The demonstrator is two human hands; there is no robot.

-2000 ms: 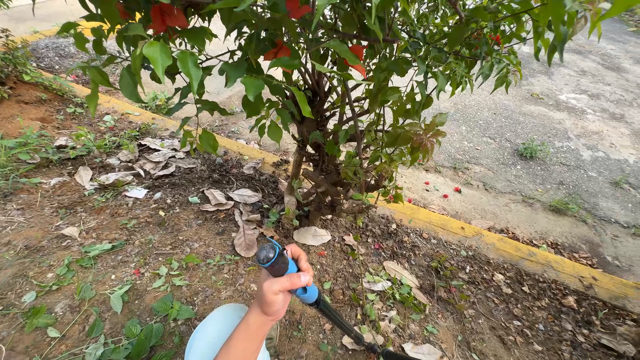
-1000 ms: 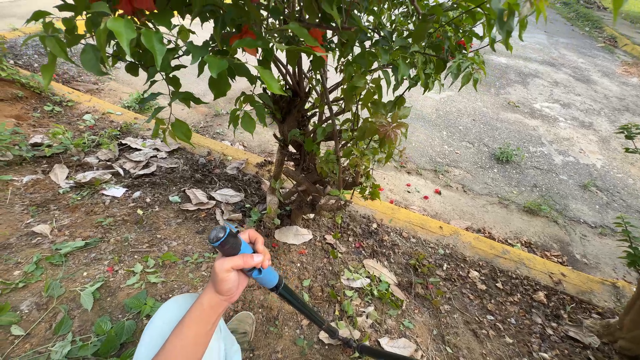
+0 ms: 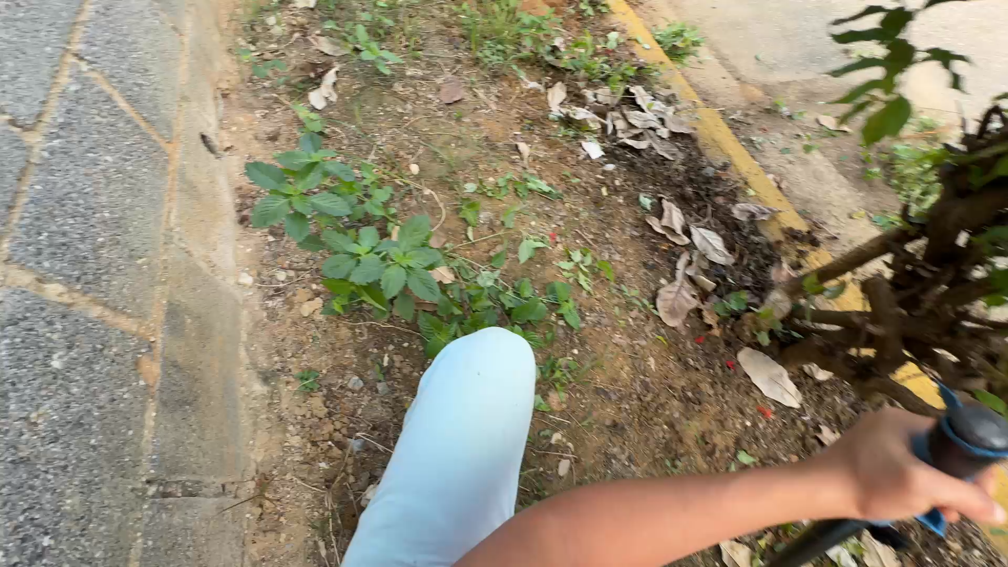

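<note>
At the lower right, my left hand [image 3: 906,472] is closed around the blue and black grip [image 3: 957,441] of a black-shafted tool. Its rounded black end points up, and the shaft [image 3: 823,543] runs down to the bottom edge, where the rest is cut off. The hand is just below the woody stems of a shrub [image 3: 882,323]. My forearm crosses in front of my light-blue clothed leg [image 3: 472,402]. My right hand is out of view.
A leafy green weed [image 3: 394,260] grows in the soil ahead of my knee. Dry leaves [image 3: 685,268] lie beside the shrub. A yellow-painted curb [image 3: 724,142] borders the bed on the right, grey paving [image 3: 87,213] on the left.
The view has swung far to the left, bringing in the grey paving and the leafy weed. My left hand still holds the tool.
</note>
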